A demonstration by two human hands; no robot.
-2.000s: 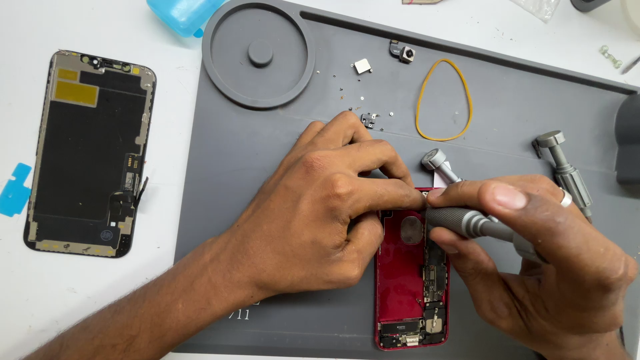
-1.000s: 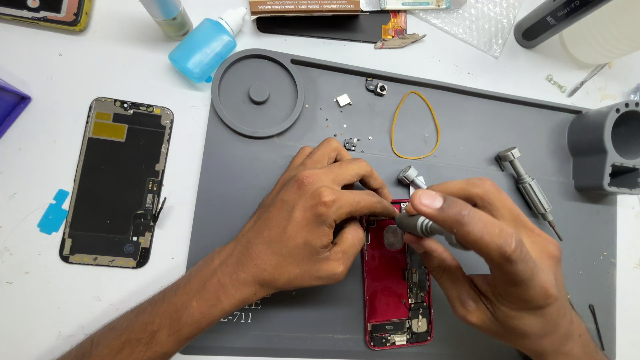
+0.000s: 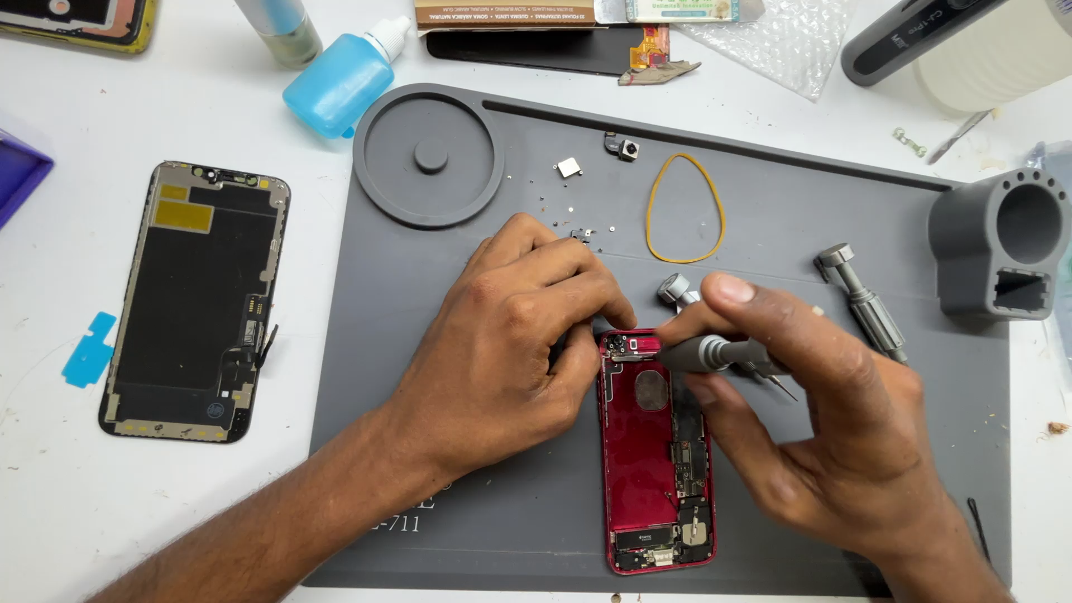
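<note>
An opened red smartphone housing [image 3: 638, 461] lies on the grey repair mat [image 3: 519, 536], its logic board along the right side. My right hand [image 3: 825, 402] grips a grey precision screwdriver [image 3: 699, 354] between thumb and fingers, over the housing's top right corner; the tip is hidden. My left hand [image 3: 523, 343] rests at the housing's top left edge, fingers curled; whether it pinches anything is hidden. Just above the left fingers lie a small metal bracket [image 3: 581, 235] and tiny screws. A second screwdriver [image 3: 677, 289] lies partly under my right hand.
A camera module [image 3: 624, 147], a metal shield [image 3: 569, 167] and a yellow rubber band [image 3: 709, 178] lie behind my hands. To the right are another screwdriver [image 3: 867, 306] and a grey holder [image 3: 963, 243]. A display assembly [image 3: 197, 310] is at left, a blue bottle [image 3: 339, 84] behind the mat.
My right hand and its screwdriver have shifted slightly, uncovering more of the housing's top edge. My left hand stays beside the housing. The view has moved, showing more of the table.
</note>
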